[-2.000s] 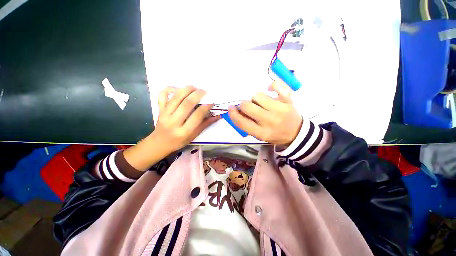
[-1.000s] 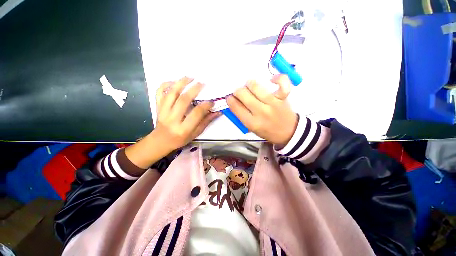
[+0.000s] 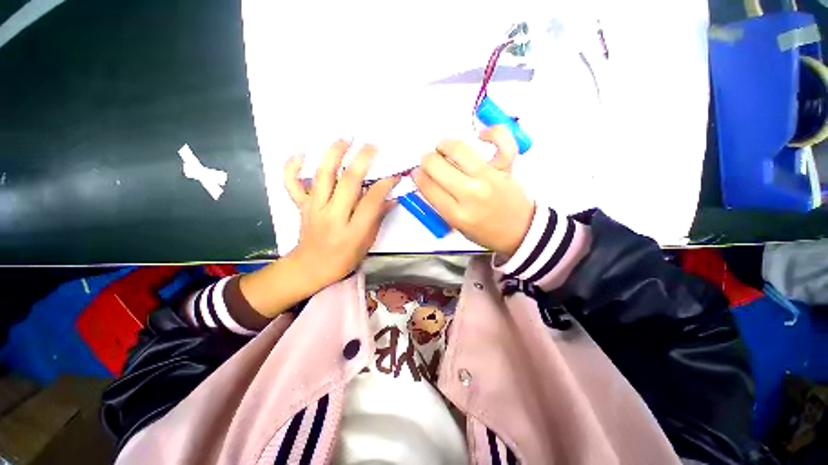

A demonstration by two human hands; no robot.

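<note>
A bright blue battery cell [image 3: 424, 215] lies at an angle between my hands near the front edge of the white work sheet [image 3: 345, 82]. Thin dark red lead wires [image 3: 406, 173] run between my fingertips. My left hand [image 3: 336, 218] has its fingers spread, with thumb and fingertips at the left end of the wires. My right hand [image 3: 477, 195] has its fingers curled with the fingertips on the wires. A white housing around them blends into the sheet, so its outline and what my fingertips pinch are unclear.
A second blue battery cell [image 3: 504, 125] lies beyond my right hand, joined by red and black wires to a small part at the top. A blue tape dispenser [image 3: 758, 109] stands at the right. A white scrap [image 3: 202, 172] lies on the dark bench at left.
My left hand's fingers have spread wider and its thumb has shifted along the wires. My right hand stays close to the wires. The view has shifted slightly, showing more of the dispenser.
</note>
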